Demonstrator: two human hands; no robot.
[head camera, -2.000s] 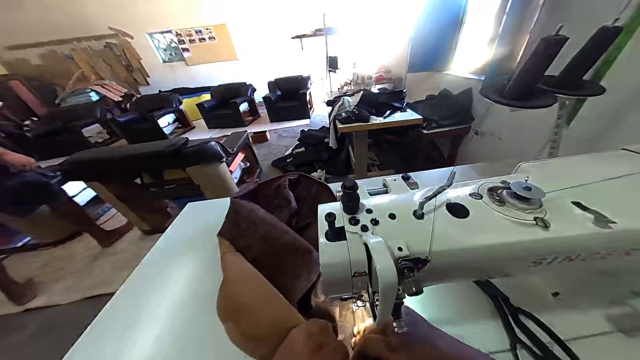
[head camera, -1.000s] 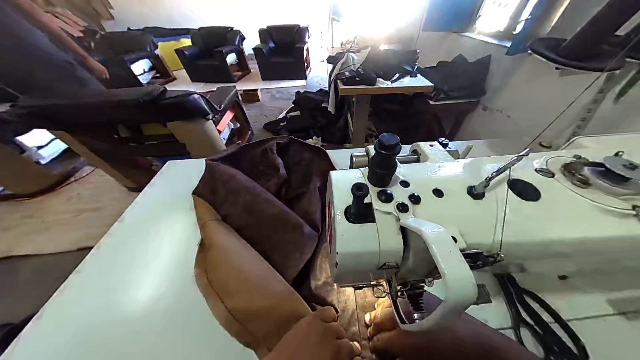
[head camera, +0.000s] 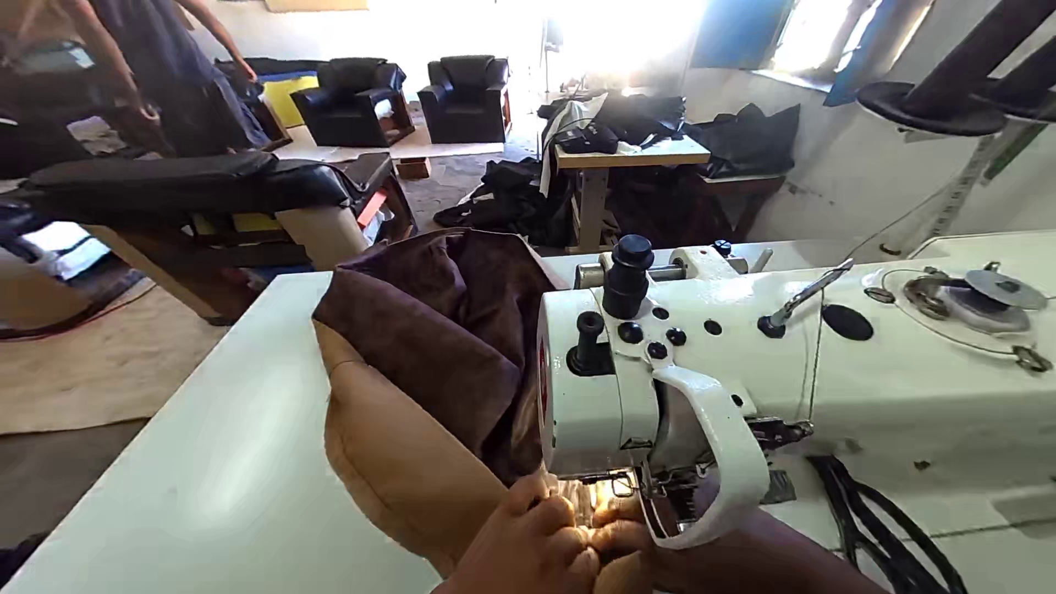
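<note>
A white industrial sewing machine (head camera: 693, 363) stands on a white table, its needle area lit by a small lamp. Dark brown material (head camera: 429, 346) with a tan side (head camera: 412, 462) lies bunched left of the machine head and runs under it. My left hand (head camera: 536, 536) grips the material's edge just in front of the needle area, fingers curled. Close beside it my right hand (head camera: 619, 528) also pinches the material; the machine's white guard and arm partly hide it. The needle tip is too small to make out.
The bare white tabletop (head camera: 214, 437) extends left. Black cables (head camera: 883, 528) lie at right, and thread cones (head camera: 965, 74) stand above. Beyond are an unfinished sofa frame (head camera: 198, 198), black armchairs (head camera: 466, 99), a wooden table (head camera: 635, 155) with black material, and a person (head camera: 181, 74).
The view has shifted strongly from the first frame. Both hands stay at the needle area; the left hand's fingers now sit closer to the right hand. The person at the left has moved into fuller view.
</note>
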